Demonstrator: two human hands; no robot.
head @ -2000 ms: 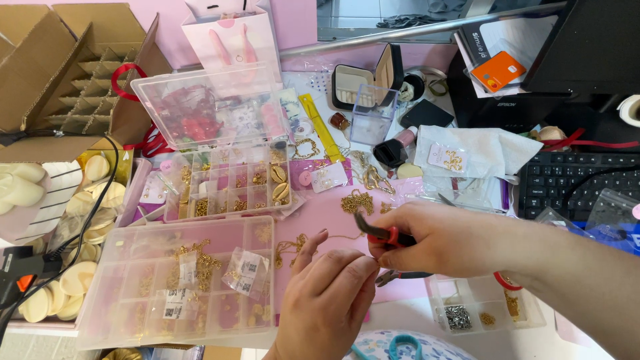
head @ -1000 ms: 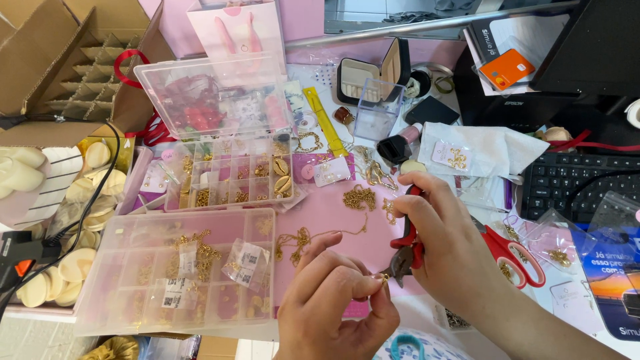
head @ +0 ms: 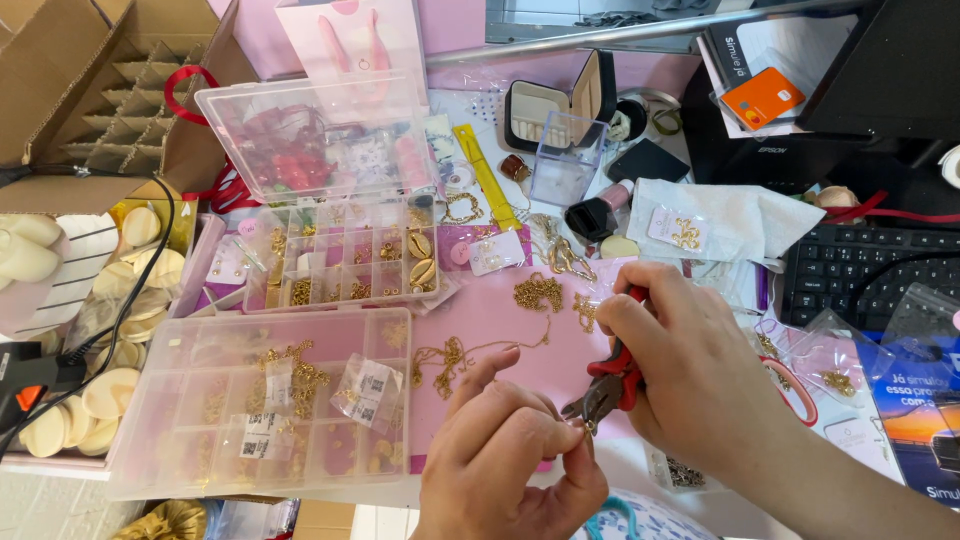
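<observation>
My right hand (head: pixel 675 352) grips red-handled pliers (head: pixel 611 382), whose jaws point down-left and meet a small gold-coloured jewelry piece (head: pixel 589 426). That piece is pinched between the fingertips of my left hand (head: pixel 510 450); its exact form is too small to tell. Left of the hands, a thin gold chain (head: pixel 448 364) lies on the pink mat (head: pixel 480 307). Beyond it are a heap of gold chain (head: pixel 538 291) and another small gold chain bunch (head: pixel 585 311), beside my right hand.
An open compartment box (head: pixel 341 300) of gold findings and a closed plastic organizer (head: pixel 259 322) stand left. Scissors (head: pixel 795 390) lie partly behind my right wrist. A small tray (head: pixel 682 476) of metal parts is below it. A keyboard (head: pixel 870 262) sits right, a cardboard box (head: pixel 142 97) far left.
Since the first frame, the pliers have turned from pointing up-left to pointing down, and their jaws have come to my left fingertips. Since the second frame, my right hand has moved over part of the scissors.
</observation>
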